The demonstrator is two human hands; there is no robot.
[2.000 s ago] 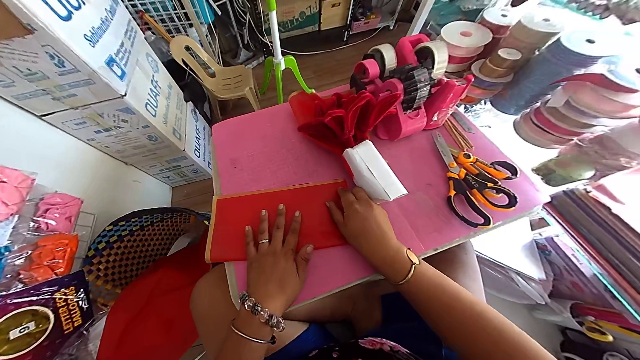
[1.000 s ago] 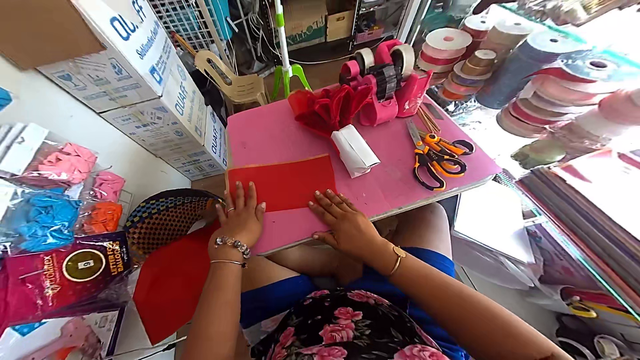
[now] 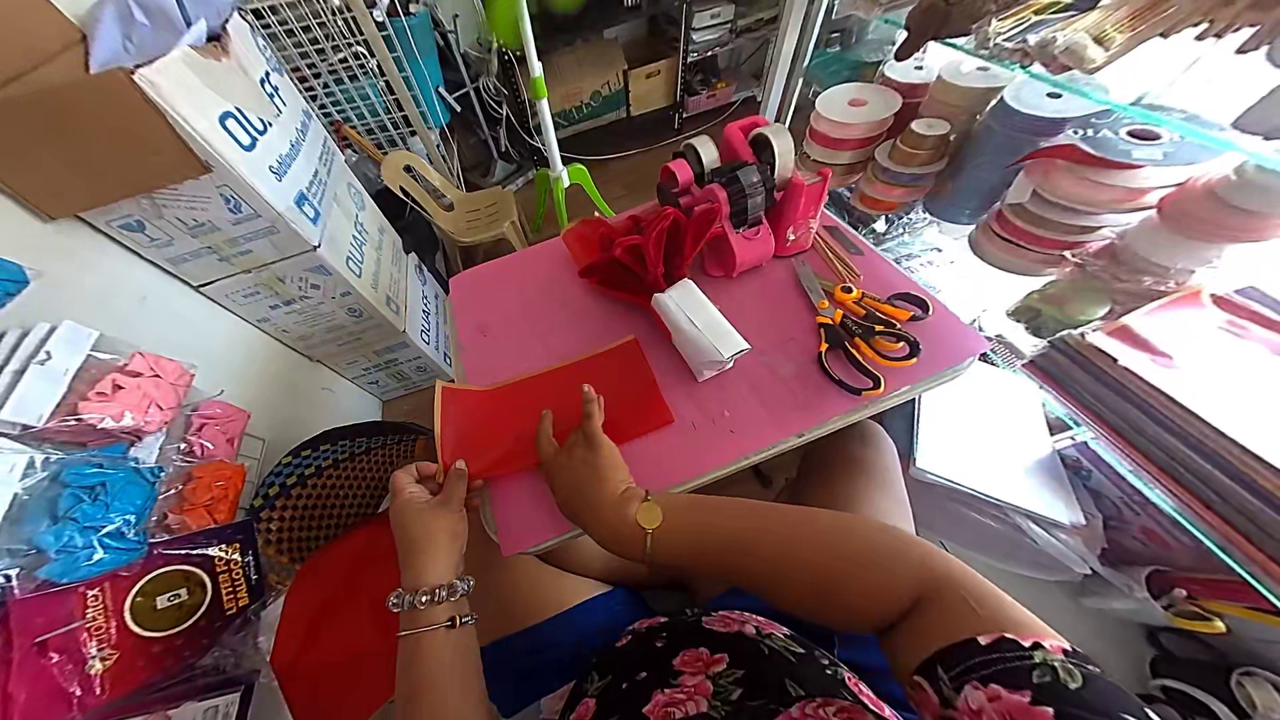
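Observation:
A folded red sheet with a pale gold edge (image 3: 600, 385) lies at the near left of the pink-topped table (image 3: 530, 310). My left hand (image 3: 430, 500) pinches its near left corner between thumb and fingers. My right hand (image 3: 590, 465) rests on the sheet's near edge with fingers apart. Beyond it stands a red wrapped bundle (image 3: 650, 260) with a white paper base (image 3: 698, 328). Orange and black scissors (image 3: 850, 335) lie on the right side. Pink tape dispensers (image 3: 740, 200) stand at the far edge. Another red sheet (image 3: 340, 620) is beside my left forearm.
Stacked cartons (image 3: 350, 240) and a beige plastic chair (image 3: 455, 200) are at the back left. A woven basket (image 3: 335, 480) and bagged balloons (image 3: 100, 500) sit at the left. Ribbon rolls (image 3: 850, 125) crowd a glass shelf at the right. Thin sticks (image 3: 838, 255) lie behind the scissors.
My left hand has moved from lying flat on the red sheet to gripping its near left corner. My right hand has shifted left over the sheet and partly lifted its fingers.

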